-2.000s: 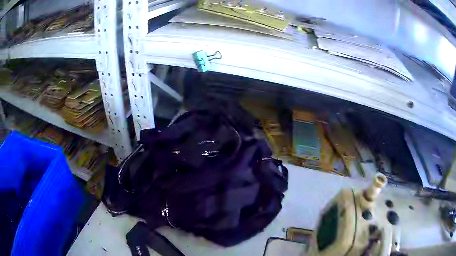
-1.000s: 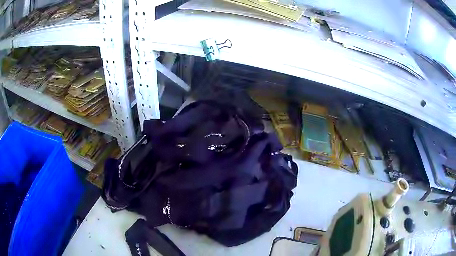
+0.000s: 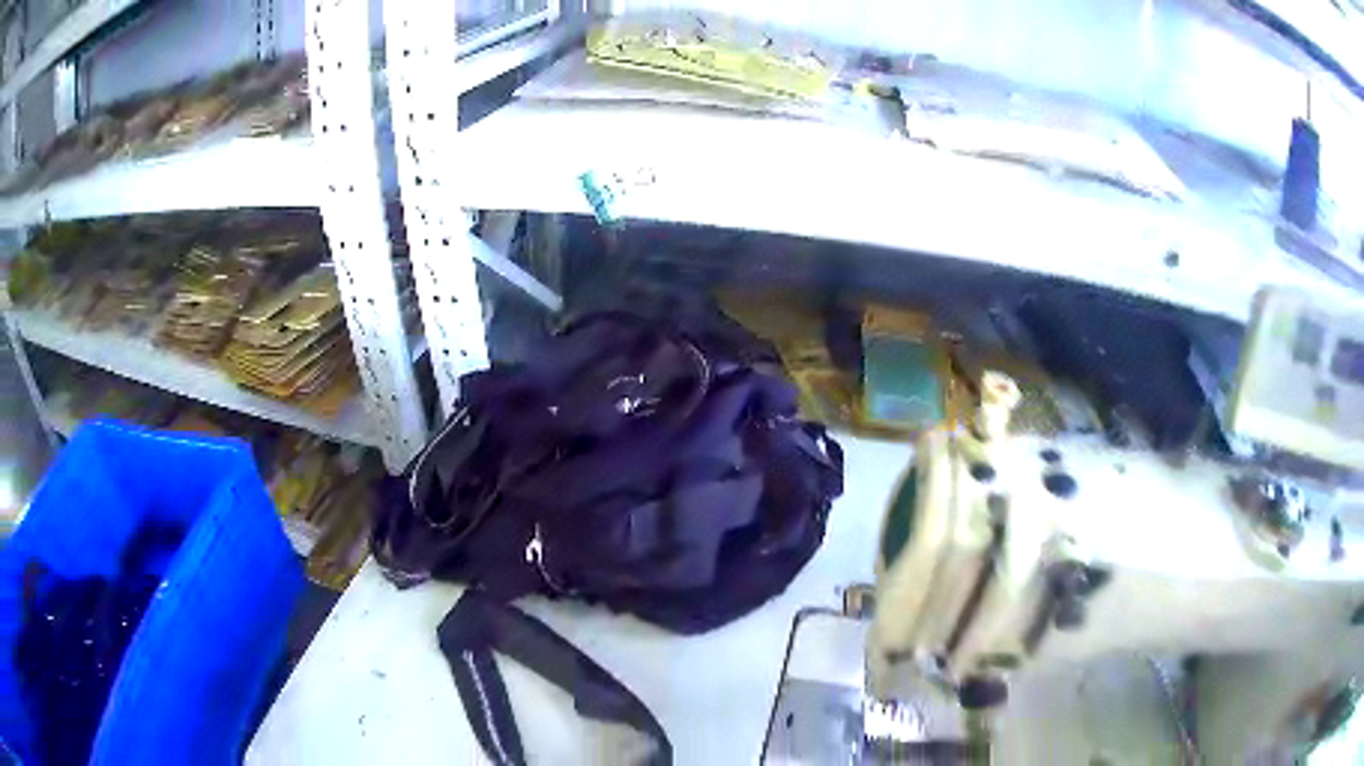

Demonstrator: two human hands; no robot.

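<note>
A heap of dark navy-black workpieces lies on the white table, left of the sewing machine. Light metallic lines show on it. A narrow dark band with a pale stripe extends from the heap toward the lower edge. The cream sewing machine head is at the right, slightly blurred, with the grey metal needle plate at its lower left. Neither of my hands is in the picture.
A blue plastic bin with dark pieces inside stands at the left. White shelves with brown patterns run behind. A teal clip is on the shelf edge. A cream control panel and dark cone are at the right.
The view has shifted down and right. More of the machine head, the needle plate, the control panel, the band and the bin's contents now show. The heap looks unchanged.
</note>
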